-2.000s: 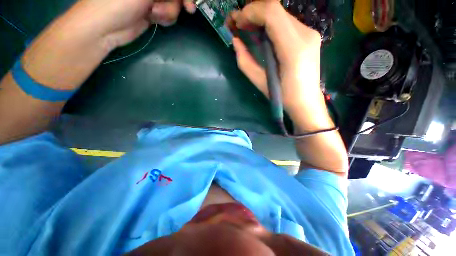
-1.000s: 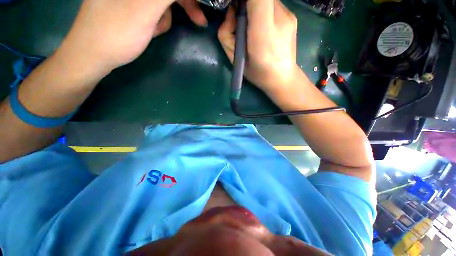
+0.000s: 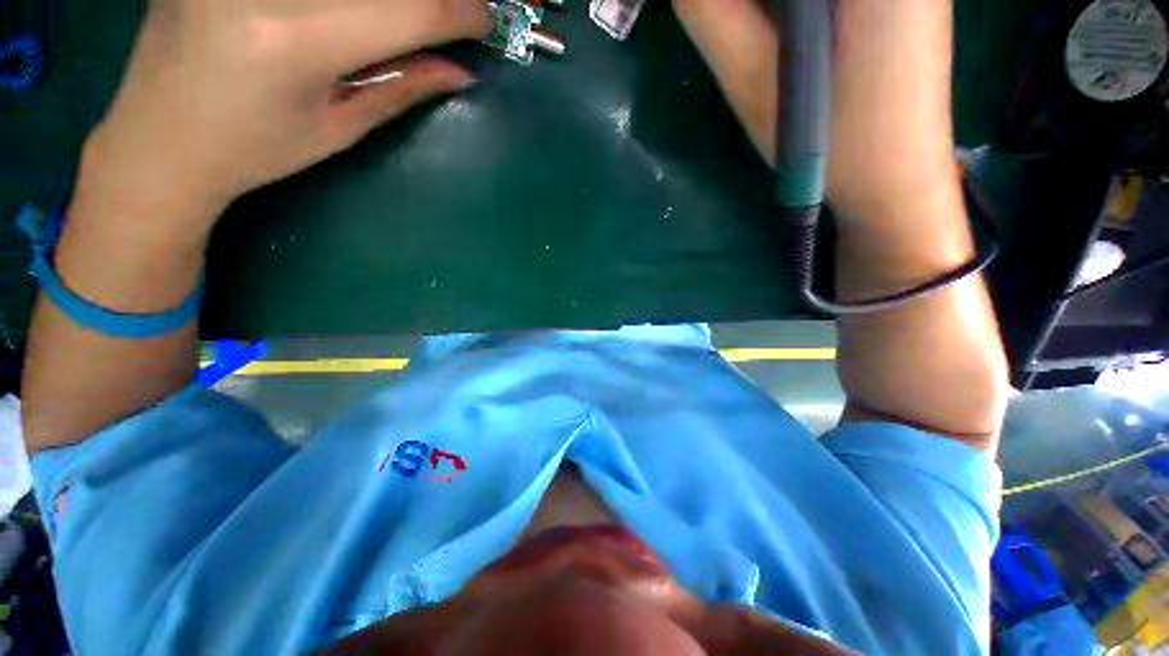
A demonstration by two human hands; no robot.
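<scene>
My left hand (image 3: 308,77), with a blue strap on its wrist, is at the upper left. A short bit of thin silvery solder wire (image 3: 376,80) shows between its thumb and fingers. Its fingertips meet the left side of a small green circuit board (image 3: 513,31) with a metal connector, partly cut off by the top edge. My right hand (image 3: 878,51) is at the upper right, fingers largely cut off. It holds the soldering iron (image 3: 804,109), whose tip is out of the picture. The cable loops over my forearm.
A small silvery-edged piece (image 3: 617,16) lies at the top edge, right of the board. The black fan (image 3: 1115,49) and dark station equipment (image 3: 1115,301) stand at the right. A coiled blue cord (image 3: 18,62) is at the far left. The green mat (image 3: 538,244) ends before my shirt.
My right hand and the iron have moved right, away from my left hand. The board shows beside my left fingertips. The cutters seen a second ago no longer show.
</scene>
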